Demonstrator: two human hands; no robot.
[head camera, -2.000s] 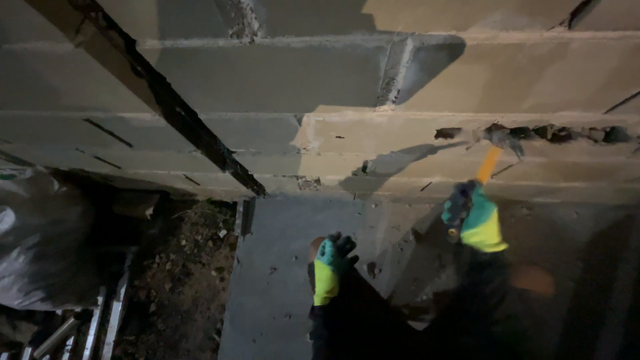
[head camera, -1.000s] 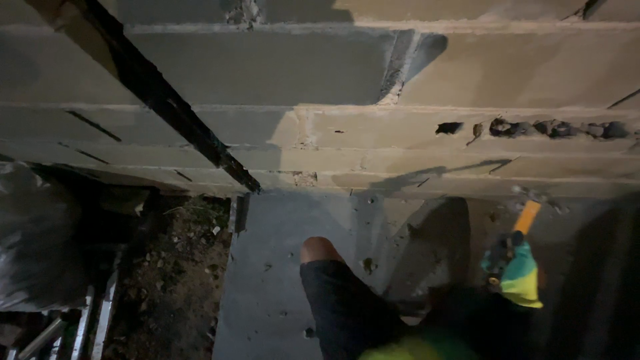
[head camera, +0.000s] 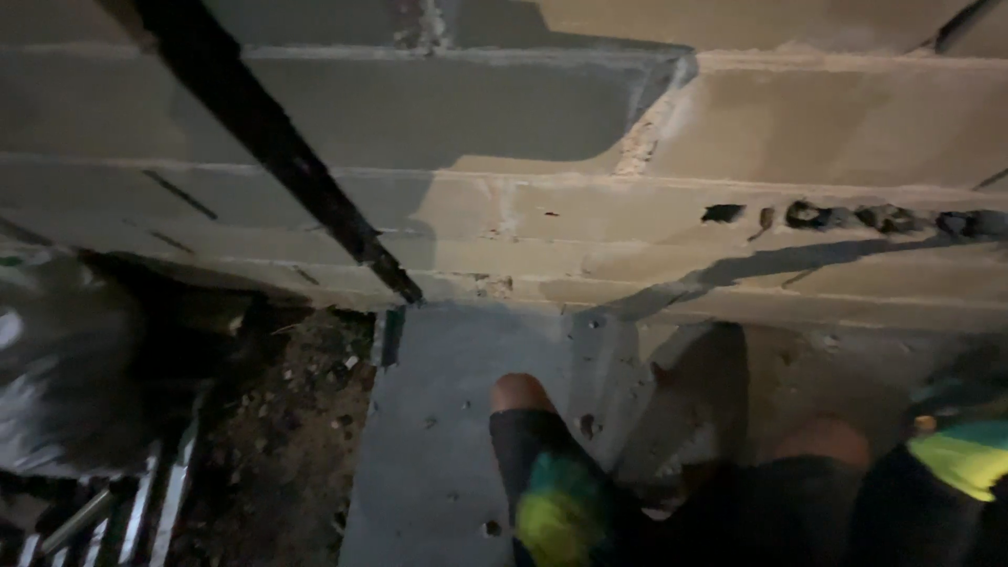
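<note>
My left hand (head camera: 563, 504), in a green and yellow work glove, is blurred at the bottom centre over my dark-clothed thigh; its fingers are not clear. At the right edge my right hand (head camera: 961, 441) wears a matching glove, partly in shadow and cut off by the frame. The orange-handled tool seen earlier does not show clearly now. Above the right hand, the masonry block wall (head camera: 819, 118) has a row of rough broken holes (head camera: 890, 219) along a low course. A long shadow crosses the wall below them.
A wide dark slanting groove (head camera: 291, 169) runs down the wall's left part. Grey slab flooring (head camera: 441, 441) with small debris lies below. Left of it are soil and rubble (head camera: 307, 394), a large plastic bag (head camera: 63, 362) and metal lengths (head camera: 173, 488).
My right hand has moved right and away from the wall's holes, to the frame edge. My left hand, near my knee two seconds ago, is now lower over my thigh.
</note>
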